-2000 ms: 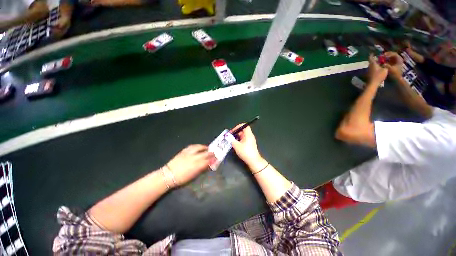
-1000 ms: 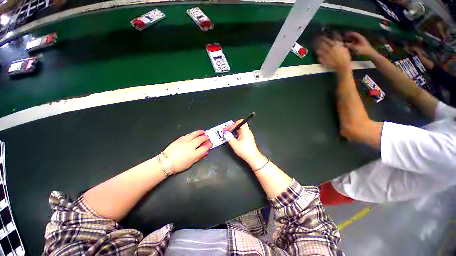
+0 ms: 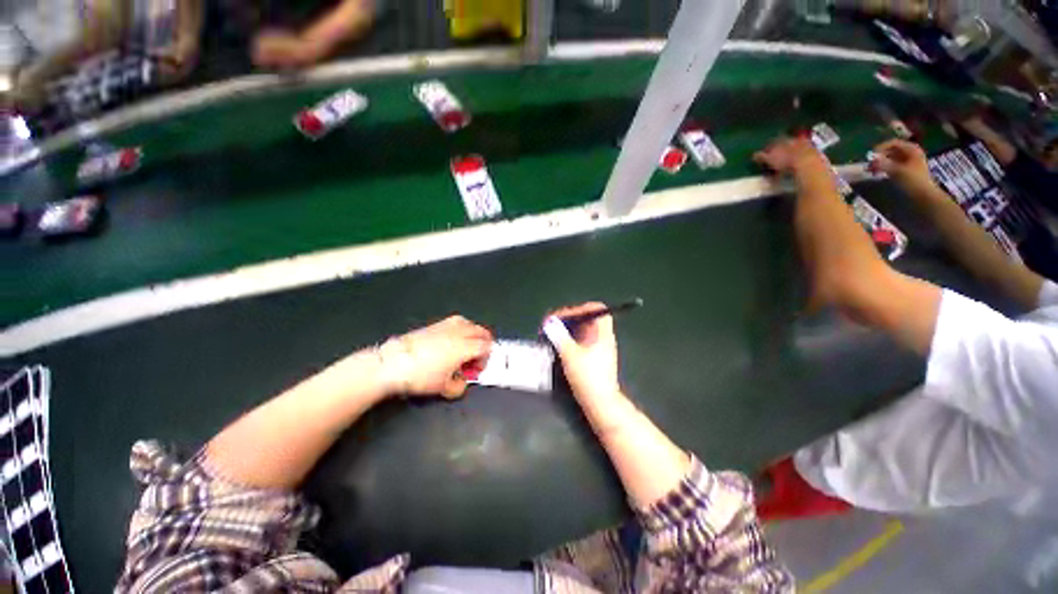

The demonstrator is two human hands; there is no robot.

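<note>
A flat white-and-red product unit (image 3: 519, 364) lies level over the dark green bench top in front of me. My left hand (image 3: 447, 357) grips its left, red end between thumb and fingers. My right hand (image 3: 586, 348) is at the unit's right end and holds a thin black pen-like tool (image 3: 615, 308), its far end pointing up and right. The tool's working tip is hidden by my fingers. I cannot tell whether the right fingertips touch the unit.
Beyond the pale rail (image 3: 348, 262) a green conveyor belt (image 3: 290, 186) carries several units. A post (image 3: 671, 110) rises from the rail. A person in a white sleeve (image 3: 986, 371) reaches toward the belt at right. Checkered strips (image 3: 28, 487) lie far left.
The unit has turned from slanted to nearly level and sits slightly lower in view. My right hand has shifted right to its end. The neighbour's near hand has moved right, lower over the rail.
</note>
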